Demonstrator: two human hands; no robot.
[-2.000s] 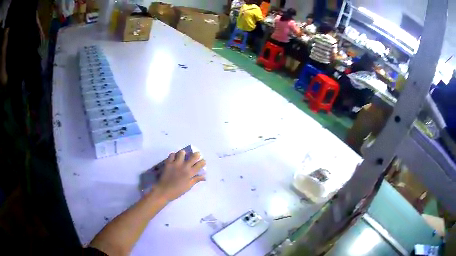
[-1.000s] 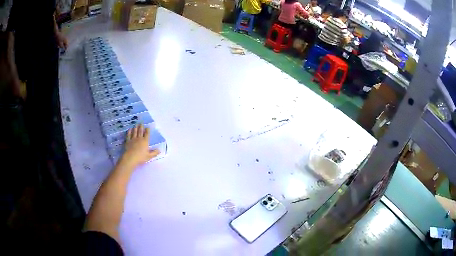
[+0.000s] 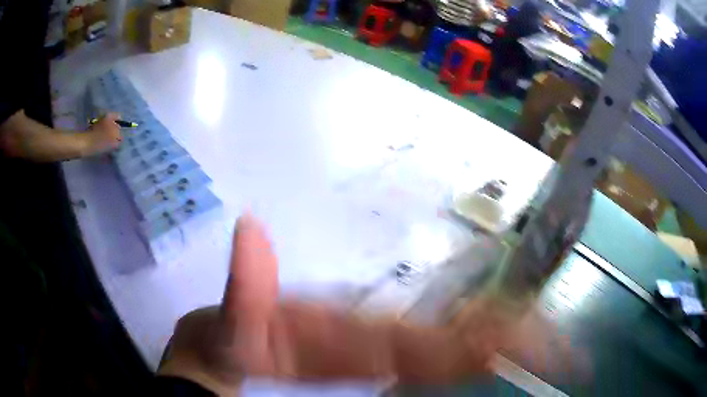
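My left hand (image 3: pixel 256 326) is large and blurred in the foreground, thumb up and fingers stretched to the right. I cannot tell whether it holds anything. A blurred skin-coloured shape (image 3: pixel 504 337) lies to its right; it may be my right hand, but its outline is unclear. A smartphone's camera cluster (image 3: pixel 405 271) shows faintly above my left hand; the rest of the phone is blurred or hidden. A long tight row of pale blue and white retail boxes (image 3: pixel 159 167) stands on the white table (image 3: pixel 310 139) at the left, away from my hands.
Another person's hand (image 3: pixel 105 136) holds a pen over the box row. A pale tub (image 3: pixel 479 209) stands near the right table edge, beside a grey metal post (image 3: pixel 593 139). A brown carton (image 3: pixel 169 29) is at the far end. A dark green belt (image 3: pixel 589 302) lies right.
My left hand has left the near end of the box row and moved right, close to the camera. The other person's hand with a pen has come over the boxes. The view has shifted.
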